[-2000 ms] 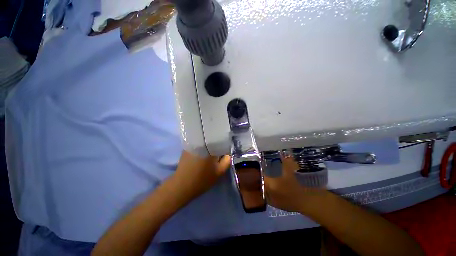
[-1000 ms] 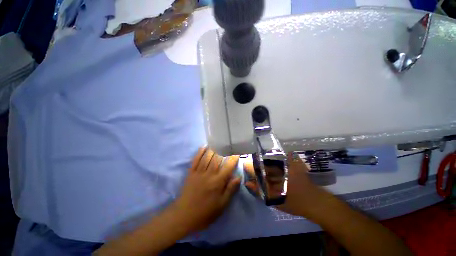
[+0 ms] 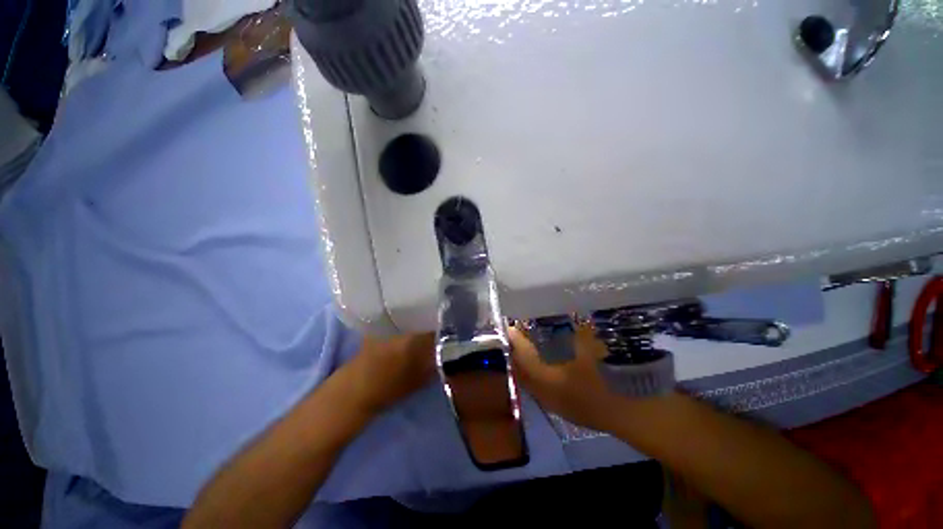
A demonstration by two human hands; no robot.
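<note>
The large light blue cloth [image 3: 186, 269] lies left of the white sewing machine head [image 3: 641, 155] and runs under my forearm to the front edge. My left hand [image 3: 398, 364] is at the head's lower left end, its fingers hidden under the machine. My right hand [image 3: 564, 377] is just right of the shiny take-up lever guard [image 3: 484, 398], its fingertips partly hidden behind guard and head. Needle, presser foot and any small piece between my hands are hidden. I cannot tell whether either hand grips the cloth.
A light blue piece [image 3: 786, 302] lies under the machine arm. Dark red snips [image 3: 882, 313] and a red scissor handle [image 3: 928, 331] lie at the right. A red bundle [image 3: 879, 449] is lower right. A ribbed tension dial [image 3: 638, 374] juts from the head's front.
The view has moved closer to the machine head. My left hand, spread flat on the cloth one second ago, now has its fingers out of sight under the head. My right hand stays beside the guard.
</note>
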